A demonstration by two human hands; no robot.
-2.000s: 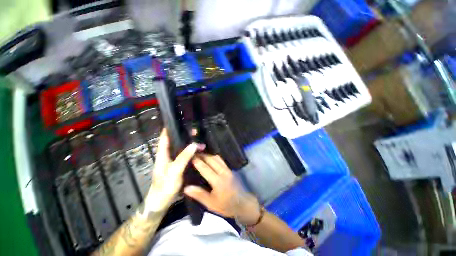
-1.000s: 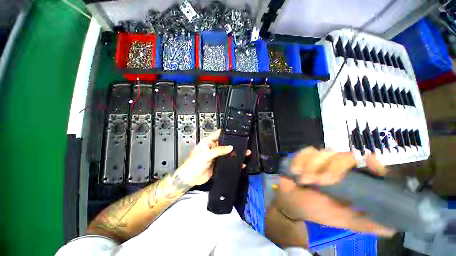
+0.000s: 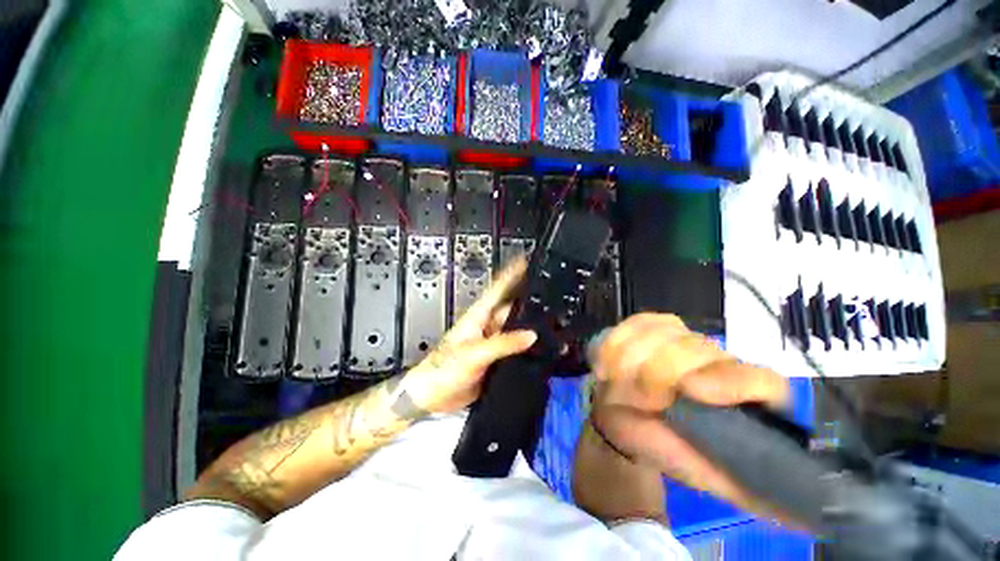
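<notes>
My left hand [image 3: 479, 348] holds a black lock panel [image 3: 507, 409] tilted in front of my body, its button-like marks at the upper part. My right hand [image 3: 680, 378] is closed around a dark grey electric screwdriver [image 3: 757, 451], slightly blurred. The screwdriver's front end points left toward the middle of the panel; whether its bit touches cannot be told. Lock panel housings [image 3: 375, 279] lie in a side-by-side row behind, open inner side up, with thin red wire leads [image 3: 325, 175] at their tops. The held panel covers part of the row's right end.
Red [image 3: 287, 93] and blue screw bins [image 3: 740, 126] stand behind the housings, with loose metal fittings [image 3: 493, 27] beyond. A white parts tray [image 3: 757, 252] with rows of black pointed parts is at right. A black cord [image 3: 784, 318] crosses it. Blue crates [image 3: 713, 482] sit lower right. A green surface [image 3: 93, 274] is at left.
Two seconds ago both hands were on the panel and the screwdriver lay on the white tray. Since one second ago, the screwdriver's front end has come closer to the panel, which has tilted more to the right.
</notes>
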